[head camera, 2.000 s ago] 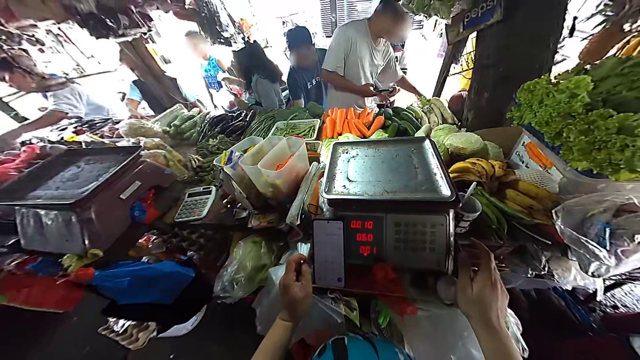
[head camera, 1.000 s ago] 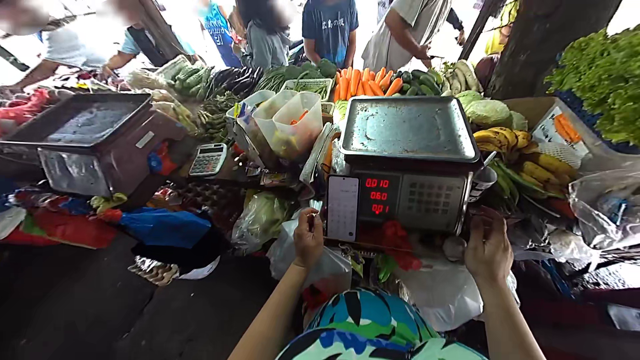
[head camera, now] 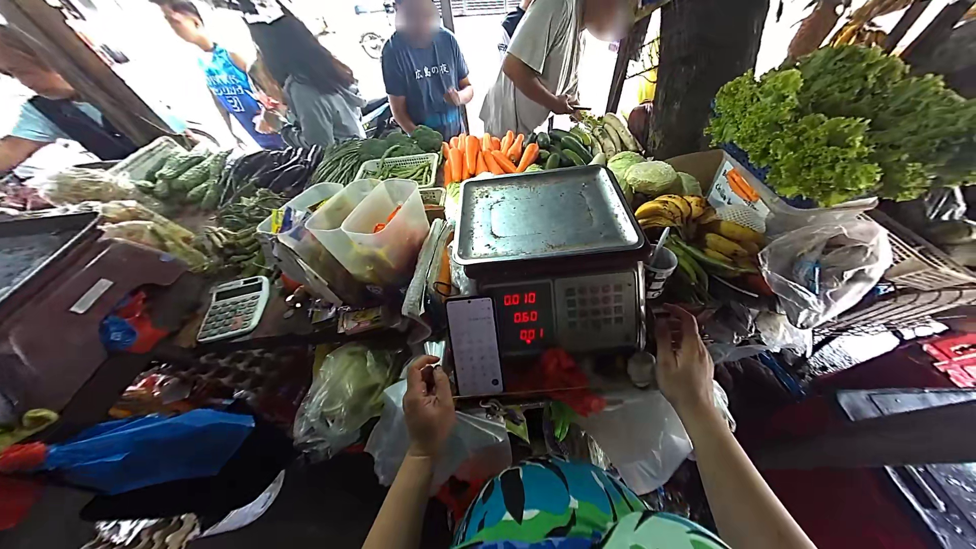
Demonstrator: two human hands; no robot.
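Note:
A digital weighing scale [head camera: 549,217] with a bare metal pan stands in front of me, its red display lit. Against its lower left front leans a smartphone [head camera: 473,347], upright, with a lit screen. Just left of the phone is my left hand [head camera: 428,404], fingers curled; whether it holds something small I cannot tell. My right hand [head camera: 682,354] is raised at the scale's lower right side, fingers bent, near a small round pale object [head camera: 641,369]. A red plastic bag [head camera: 564,381] lies below the display. White plastic bags [head camera: 640,435] hang under the scale.
A calculator [head camera: 233,308] and plastic containers [head camera: 381,229] are left of the scale. Carrots [head camera: 488,156] and cabbages [head camera: 650,177] lie behind it, bananas [head camera: 679,213] and a cup [head camera: 658,273] to its right. Another scale [head camera: 84,305] stands far left. Several people stand beyond the stall.
My hands stay on either side of the scale. The person in the pale shirt beyond the stall has shifted and leans differently. The view has tilted and moved closer.

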